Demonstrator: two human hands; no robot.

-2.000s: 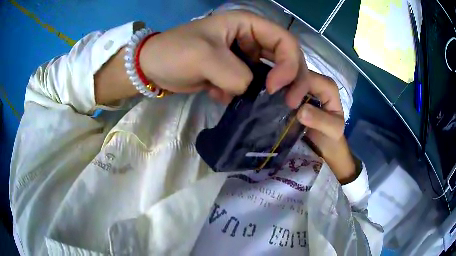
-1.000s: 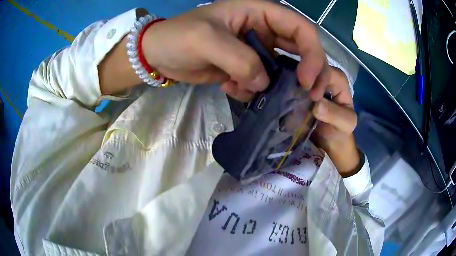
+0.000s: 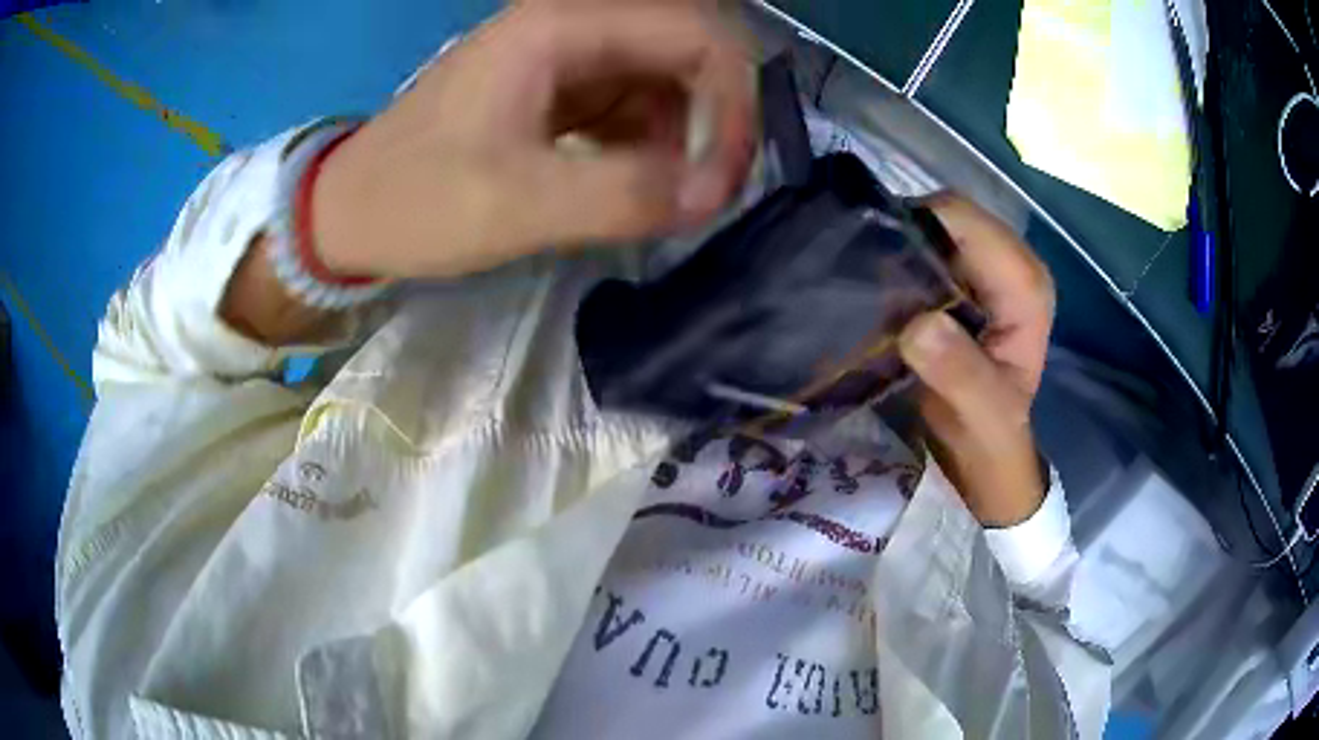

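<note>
A black display unit [image 3: 767, 297] in a clear, shiny film or bag is held tilted above my lap. A thin yellow line and a short white mark show on its lower face, and a dark bracket stands up from its top edge. My right hand [image 3: 987, 347] grips its right end, with the thumb on the face. My left hand [image 3: 543, 152], with a beaded bracelet and red band, is blurred at the unit's upper left. Its fingers are curled and look apart from the unit. Whether it holds something small cannot be told.
The green bench [image 3: 1078, 217] is at the upper right, with a pale yellow paper pad [image 3: 1095, 109], a blue pen [image 3: 1201, 268] and a long black cord [image 3: 1240, 275]. White trays [image 3: 1157, 557] lie below the bench at right. Blue floor is at left.
My left hand has come off the unit and moved left. The unit has turned so that its face lies flatter and its left end reaches further left. My right hand keeps its grip.
</note>
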